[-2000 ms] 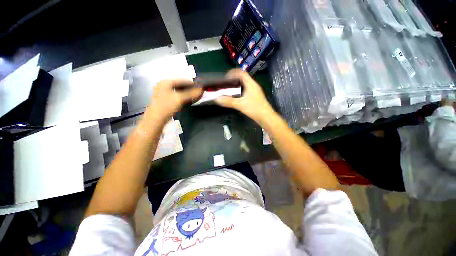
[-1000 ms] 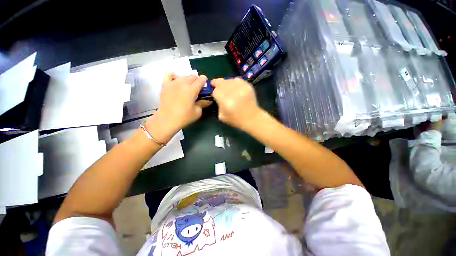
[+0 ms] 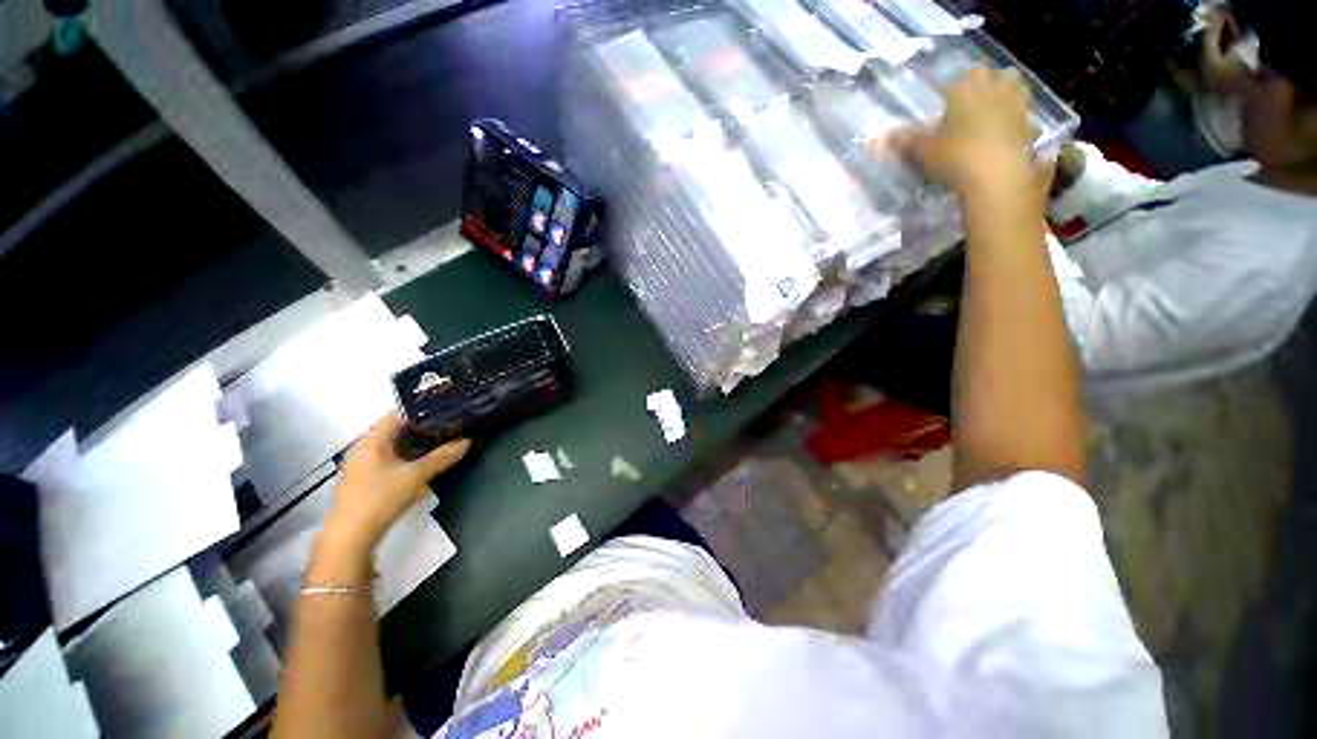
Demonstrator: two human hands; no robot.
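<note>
A dark, closed-looking retail box (image 3: 484, 378) is on the green bench top in front of me. My left hand (image 3: 390, 477) grips its lower left end, thumb along the near side. My right hand (image 3: 982, 133) is raised over the far right part of the stack of clear blister trays (image 3: 708, 188), fingers spread, at a pale bagged device (image 3: 881, 137). I cannot tell whether it touches the device. A finished box (image 3: 523, 214) with dark blue and red print stands upright beside the stack.
Open cartons with large white lid flaps (image 3: 145, 469) overlap at the left. Small white paper scraps (image 3: 569, 534) lie on the green bench top (image 3: 607, 505). A metal frame post (image 3: 217, 137) and dark conveyor are beyond. Another worker in white (image 3: 1192, 274) is at the right.
My hands have moved apart: the left keeps the box, the right has reached out to the tray stack. The view has swung right. Another small white scrap shows on the bench.
</note>
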